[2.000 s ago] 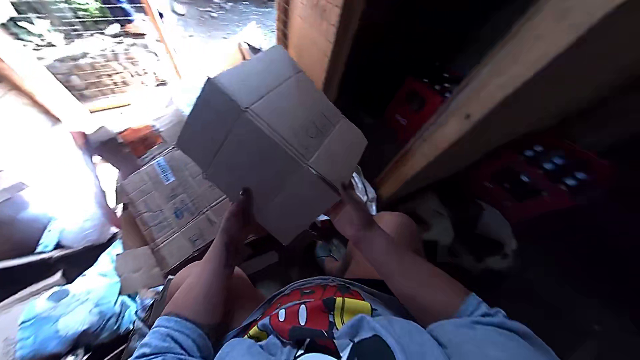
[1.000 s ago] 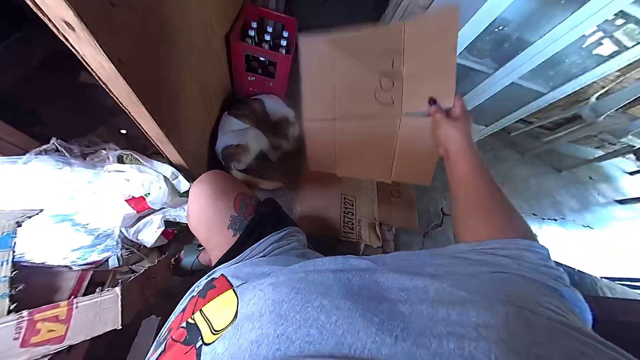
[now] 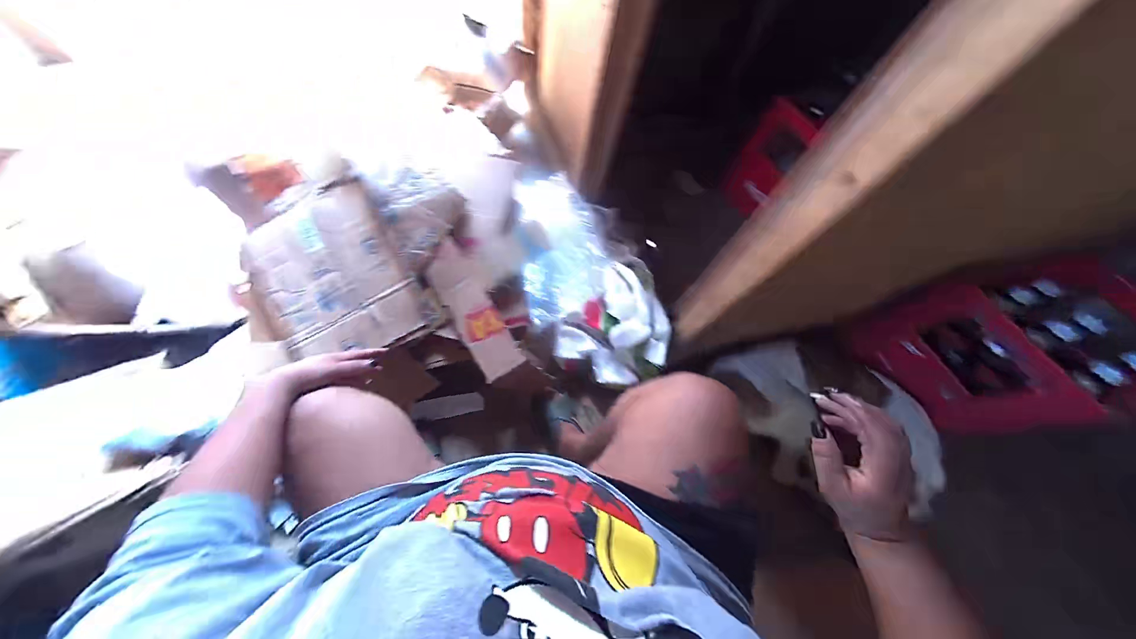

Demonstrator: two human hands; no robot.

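Observation:
My left hand (image 3: 328,371) rests palm down on my bare knee, with nothing in it, just below a worn cardboard box (image 3: 333,266). On the right, my right hand (image 3: 859,461) is raised with its fingers curved and apart, holding nothing. It is over a white and brown animal (image 3: 781,390), which looks like a dog or cat lying on the floor; whether the hand touches it I cannot tell. A red plastic crate of bottles (image 3: 1003,355) stands just beyond that hand.
A wooden post (image 3: 879,151) slants across the right side, with a second red crate (image 3: 772,151) behind it. Crumpled clear plastic and white bags (image 3: 621,319) lie heaped by the post's foot. Flattened cardboard pieces (image 3: 484,324) are piled ahead of my knees. The left is overexposed.
The cardboard box held in my right hand one second ago is out of that hand and out of view. The view has swung back to the left. My left hand has come into view on my knee.

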